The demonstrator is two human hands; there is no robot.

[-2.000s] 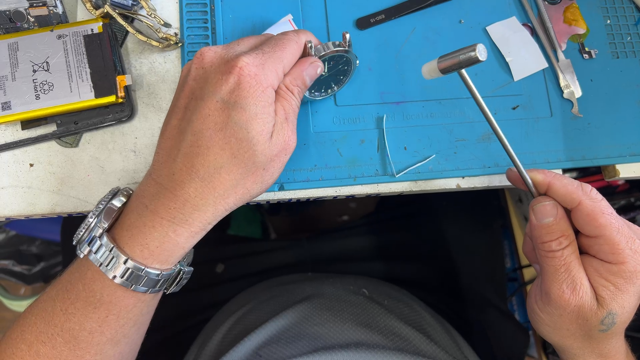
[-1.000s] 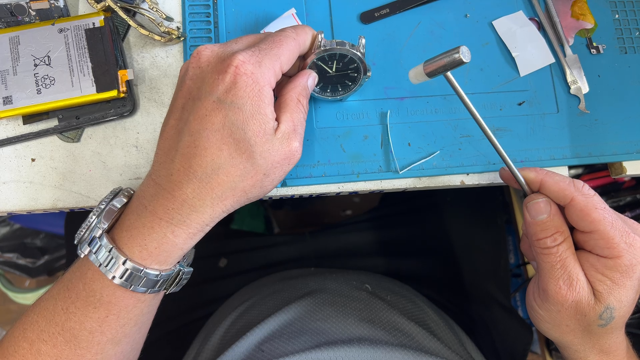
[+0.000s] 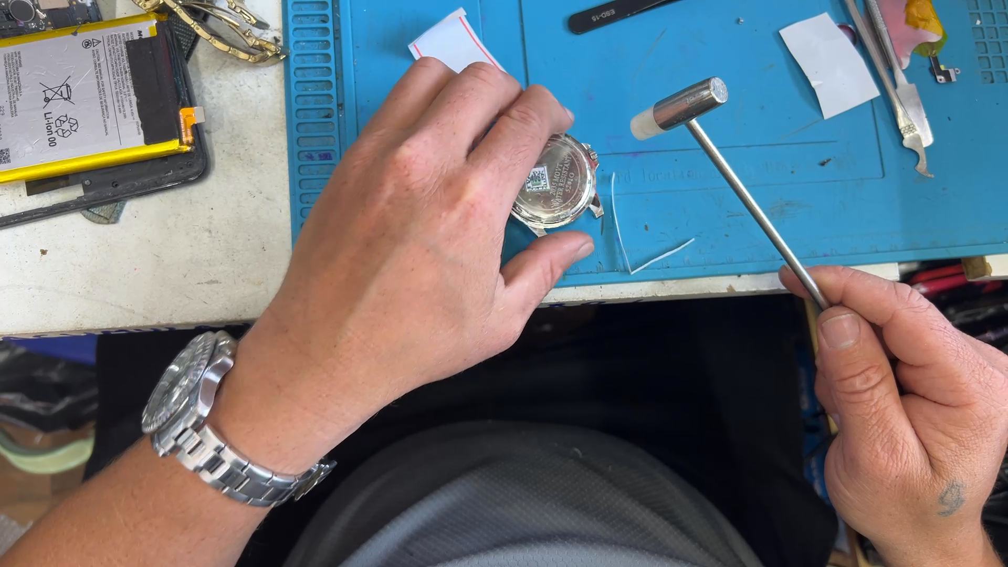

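A strapless metal watch case (image 3: pixel 563 189) lies back side up on the blue work mat (image 3: pixel 669 201), its engraved caseback and a small printed code showing. My left hand (image 3: pixel 417 213) arches over it, fingers along its upper left edge and the thumb just below it; part of the case is hidden under the fingers. Whether the fingertips press on it cannot be told. My right hand (image 3: pixel 906 386) grips the thin handle of a small metal hammer (image 3: pixel 685 109) between thumb and forefinger. The hammer's head, with one whitish face, is above the mat, right of the watch case.
A bent white strip (image 3: pixel 630 264) lies right of the watch case. Black tweezers (image 3: pixel 618 14) and a white paper piece (image 3: pixel 828 64) are farther back, with metal tools (image 3: pixel 906 110) at right. A lithium-ion battery (image 3: pixel 71 94) and a gold-coloured bracelet (image 3: pixel 224 31) lie at left.
The watch case showed its dial upward between my left thumb and fingers; now its back faces up and it sits lower. My left thumb and fingers have spread. The right hand keeps hold of the hammer.
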